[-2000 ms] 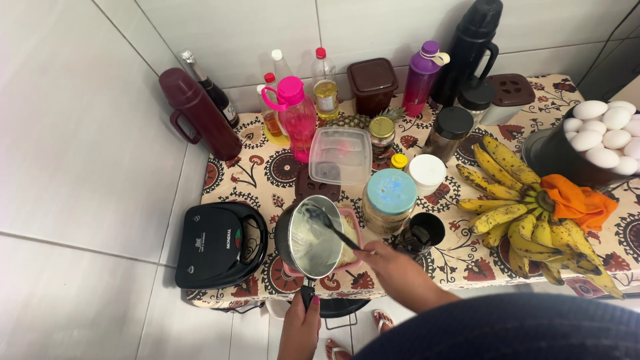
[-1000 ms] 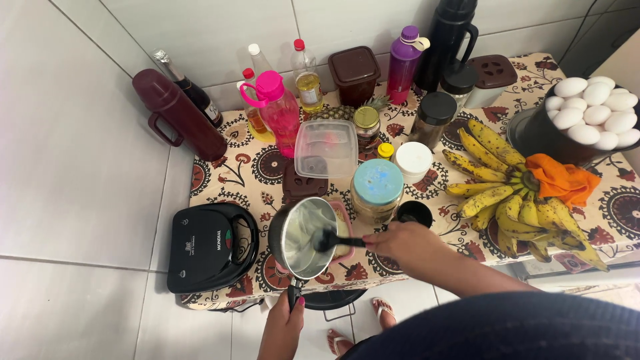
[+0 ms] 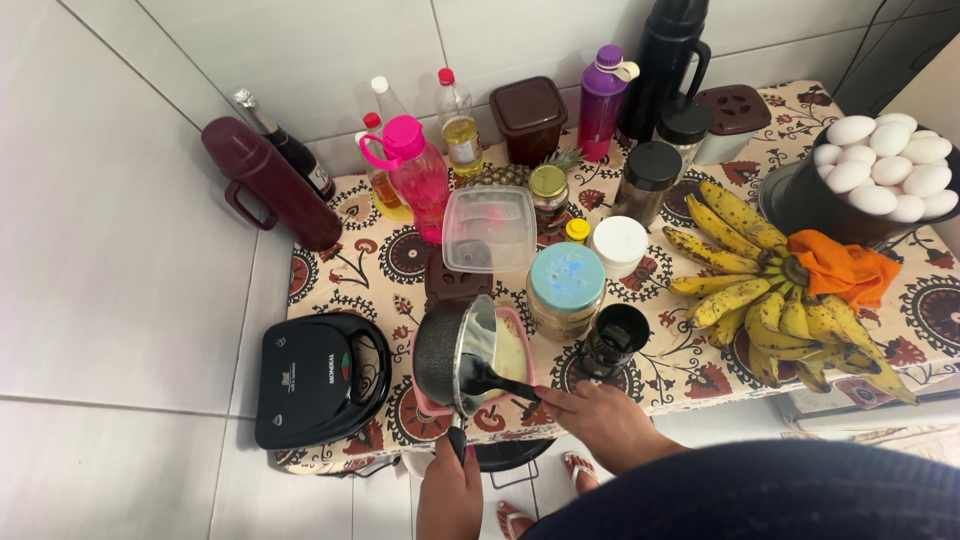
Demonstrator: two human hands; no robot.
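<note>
My left hand grips the black handle of a saucepan, which is tipped on its side over a pink plastic container. Pale creamy stuff lies in the container. My right hand holds a black spoon or spatula by its handle, with the head at the pan's mouth. Just right of the container are a glass jar with a blue lid and a dark cup. Behind it lie a brown perforated lid and a clear plastic container.
A black sandwich maker sits at left, near a maroon thermos. Bottles, including a pink one, and lidded jars stand along the wall. Right of the jars are bananas, an orange cloth and a black pot of eggs.
My left hand has tipped the saucepan from upright to its side, over the pink container. My right hand has kept hold of the black utensil, its head now at the pan's mouth.
</note>
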